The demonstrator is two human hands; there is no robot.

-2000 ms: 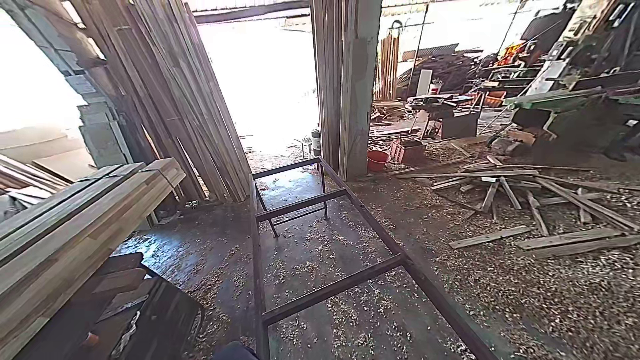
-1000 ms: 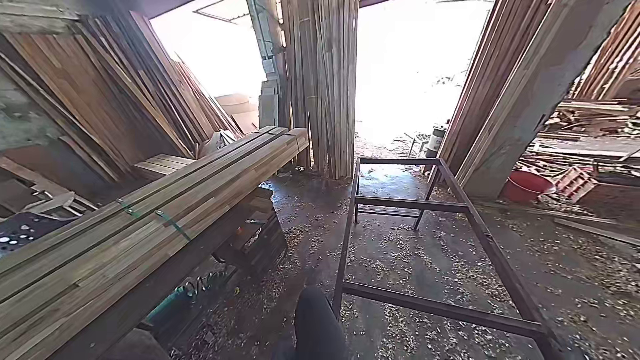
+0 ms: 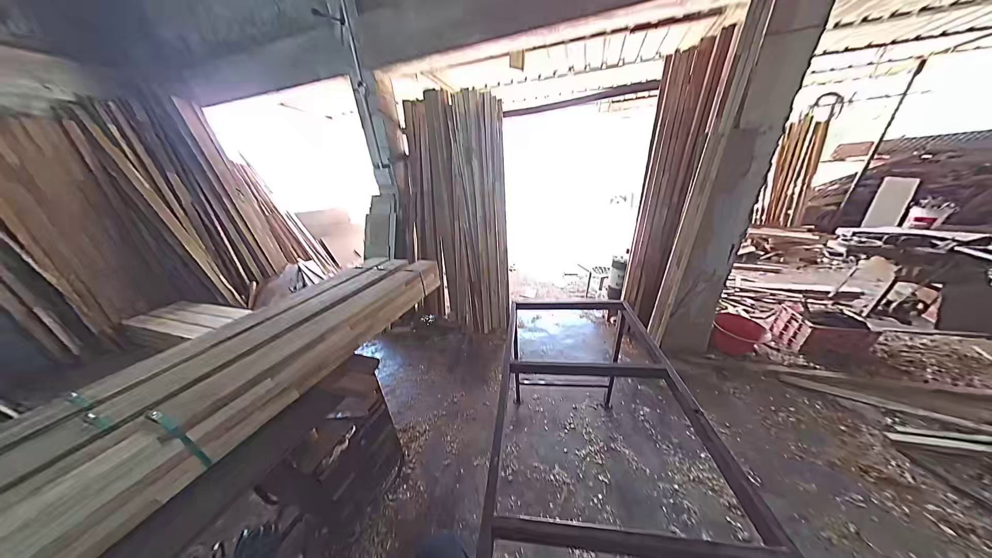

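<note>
Neither my left hand nor my right hand shows in the head view, so what they hold or touch cannot be seen. Ahead of me stands a long dark metal frame (image 3: 589,370) on legs, with crossbars and no top on it. To its left lies a stack of long wooden beams (image 3: 310,341), bound near the closer end with green strapping (image 3: 180,438). A dark stand or bench (image 3: 356,442) is partly visible under the beams.
Upright boards (image 3: 457,209) lean beside a bright doorway (image 3: 577,194). A concrete pillar (image 3: 717,201) rises on the right, near a red bucket (image 3: 736,333) and a red crate (image 3: 790,327). Wood shavings cover parts of the floor; loose planks (image 3: 891,403) lie at right.
The view has swung left and then tilted up, bringing the strapped beams and more of the upper opening into sight. No object has plainly moved.
</note>
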